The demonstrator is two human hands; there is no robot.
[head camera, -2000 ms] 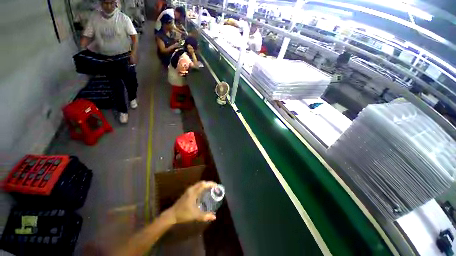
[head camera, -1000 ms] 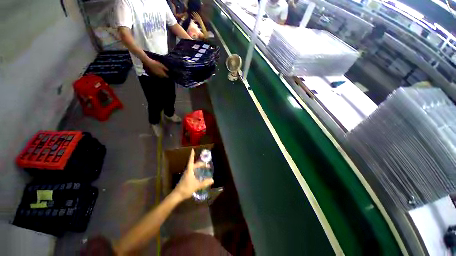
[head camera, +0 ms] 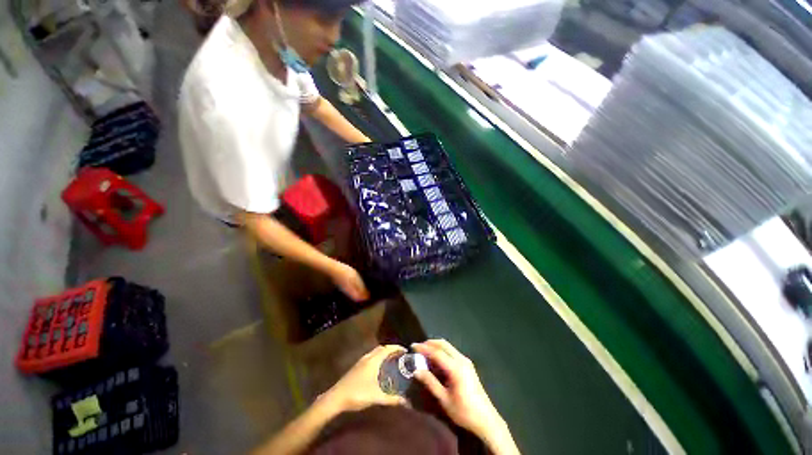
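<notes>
My left hand (head camera: pixel 361 382) is closed around a clear drink bottle (head camera: pixel 389 373) at the bottom centre. My right hand (head camera: pixel 451 380) has its thumb and fingers on the whitish cap (head camera: pixel 412 363) at the bottle's top. The bottle is seen from above, so most of its body is hidden by my left hand. A stack of filled trays (head camera: pixel 412 204), glossy black with rows of pale keypad patches, rests at the near edge of the green conveyor, just beyond my hands.
A person in a white shirt (head camera: pixel 240 115) leans in from the left, arms at the stack. An open carton (head camera: pixel 356 355) is below the belt edge. Red stools (head camera: pixel 111 209), crates (head camera: pixel 67 329), a clip fan (head camera: pixel 344 71) and a tall stack of empty trays (head camera: pixel 694 133) surround the belt (head camera: pixel 552 231).
The person has come closer and the black tray stack is now on the belt edge. My right hand has come into view and onto the bottle cap; the bottle has moved lower and right.
</notes>
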